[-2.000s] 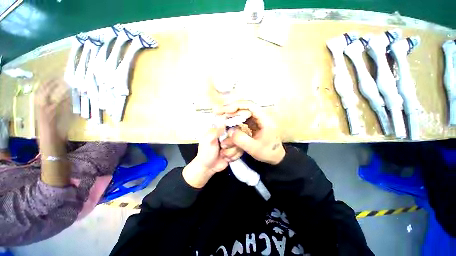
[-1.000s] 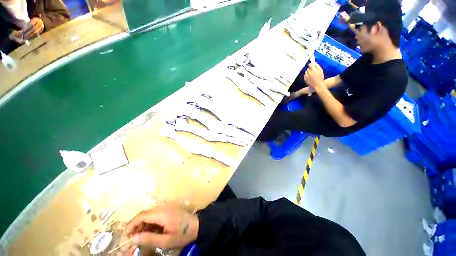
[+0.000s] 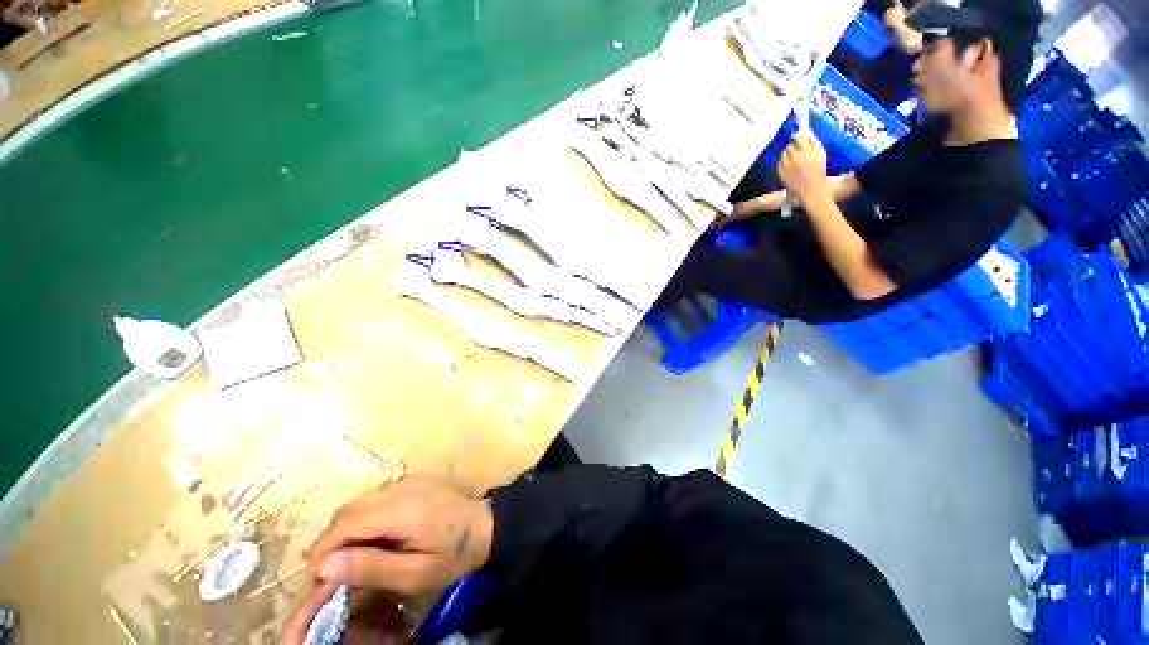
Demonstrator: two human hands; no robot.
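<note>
My right hand (image 3: pixel 401 539) reaches in from the bottom centre, fingers bent, with a thin pale stick (image 3: pixel 280 580) at its fingertips. Just below the fingertips, the pale grey ribbed end of a moulded part (image 3: pixel 329 619) shows at the bottom edge; the rest is cut off. My left hand (image 3: pixel 297 620) shows only as a bit of skin beside that end, closed around it as far as can be seen. The white glue puddle (image 3: pixel 229 571) lies on the tan bench left of my right hand, with several thin sticks (image 3: pixel 258 485) around it.
Moulded parts (image 3: pixel 504 330) lie in a row on the bench (image 3: pixel 378 416), with more farther along. A white squeeze bottle (image 3: pixel 159 347) and a white pad (image 3: pixel 251 347) are by the green conveyor (image 3: pixel 277 151). A seated worker (image 3: pixel 932 202) holds a part; blue crates (image 3: pixel 1084 328) stand behind.
The view has swung from straight ahead to the right along the bench. Over the last second the bench things shift slightly up and left in view, and more of the held part's end shows.
</note>
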